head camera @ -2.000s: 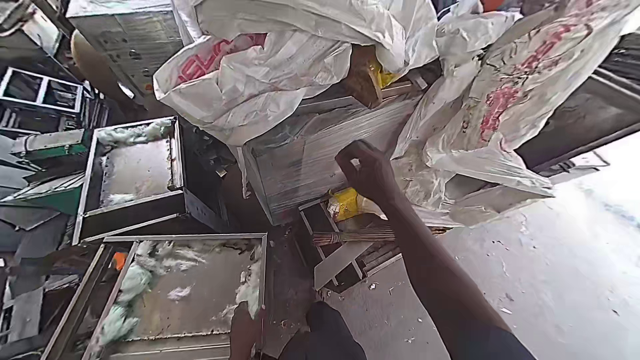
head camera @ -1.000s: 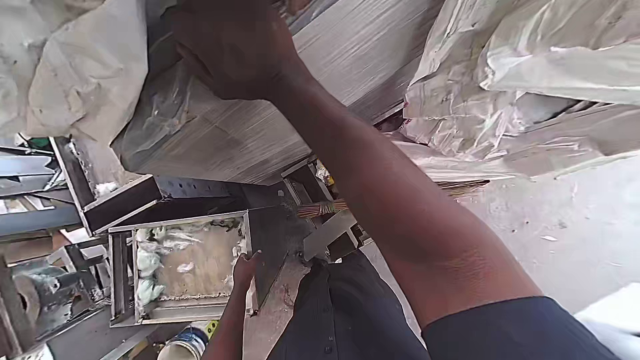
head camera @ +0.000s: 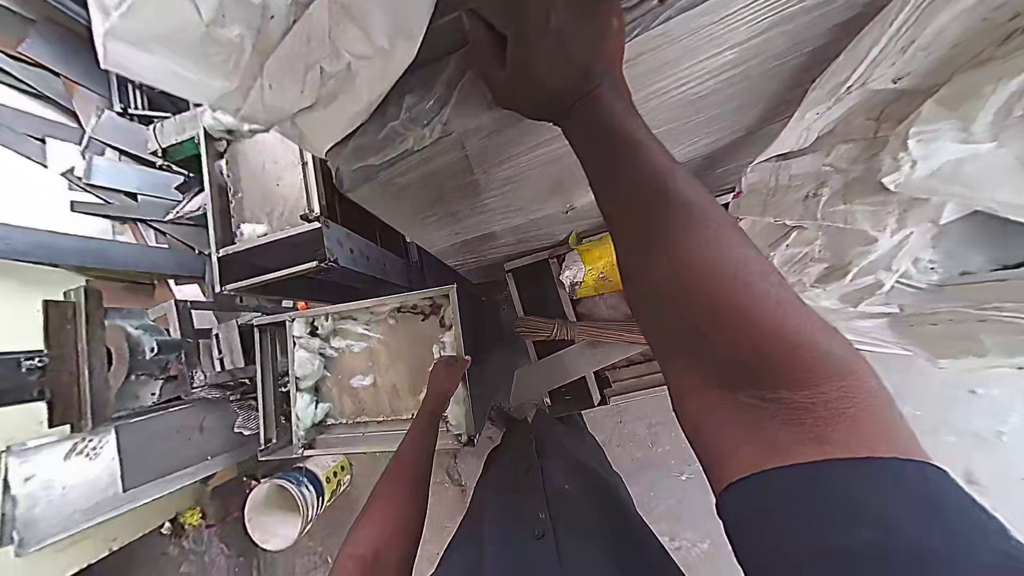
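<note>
My left hand [head camera: 448, 374] rests on the right edge of an open metal frame box [head camera: 376, 372] lined with pale fibrous insulation; its fingers look curled over the rim. My right hand [head camera: 544, 56] is raised high at the top of the view, against a large panel wrapped in clear plastic film [head camera: 512, 176]. Its fingers are dark and partly cut off, so whether it grips the film is unclear. A crumpled white plastic sheet [head camera: 264, 64] hangs left of it.
Another insulated metal box [head camera: 268, 184] stands upper left. A plastic bucket [head camera: 276, 512] lies tipped below. A bundle of thin rods [head camera: 576, 330] and a yellow bag [head camera: 596, 268] lie on a low frame. Sheet-metal pieces [head camera: 132, 176] are piled left; crumpled plastic [head camera: 848, 208] is at right.
My right hand has gone from in front of the wrapped panel to high up by its upper part. My left hand stays at the box edge. The view has shifted strongly.
</note>
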